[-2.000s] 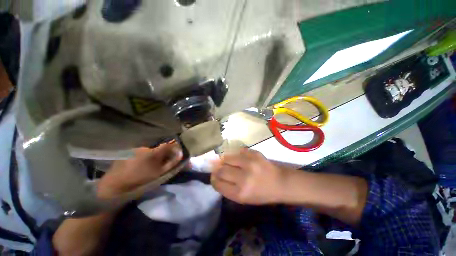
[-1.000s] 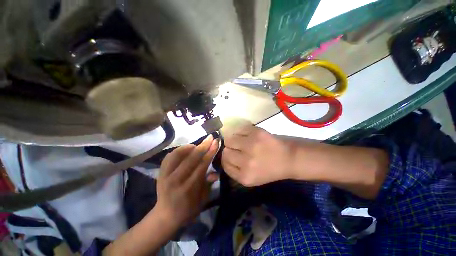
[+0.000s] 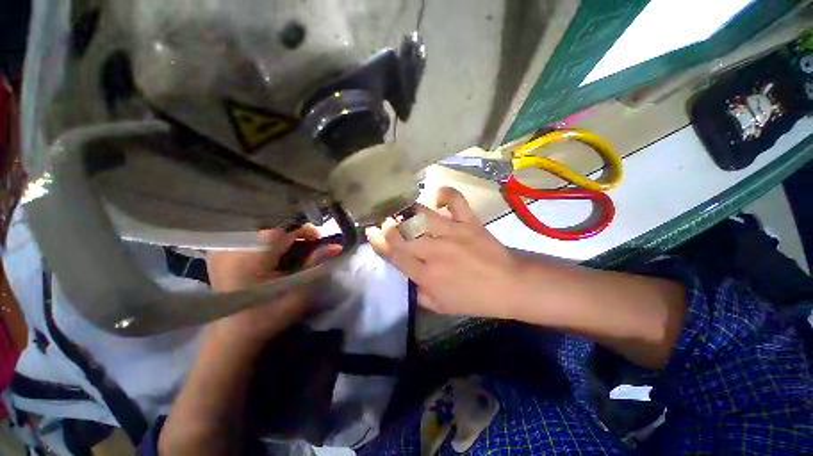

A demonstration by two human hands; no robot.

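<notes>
A light grey garment panel (image 3: 367,303) with black strips lies below the sewing machine head (image 3: 223,53) and hangs toward the lap. My right hand (image 3: 459,258) lies beside the needle area, fingers bent and spread, fingertips at the cloth edge. My left hand (image 3: 258,276) is partly hidden behind the curved pale bar (image 3: 116,258); its fingers pinch dark cloth left of the needle. The cream knob (image 3: 376,183) covers most of the needle area, so the presser foot cannot be made out.
Scissors with yellow and red handles (image 3: 560,209) lie right of the needle. Behind them stands a green control panel (image 3: 575,67) with a white screen. A black pouch-like item (image 3: 744,111) with a white figure lies far right. A green strip (image 3: 660,236) edges the table.
The view has shifted, so the bar and knob now cover more. My left hand has moved left from the needle. My right hand's fingers have spread, and more grey cloth shows between the hands.
</notes>
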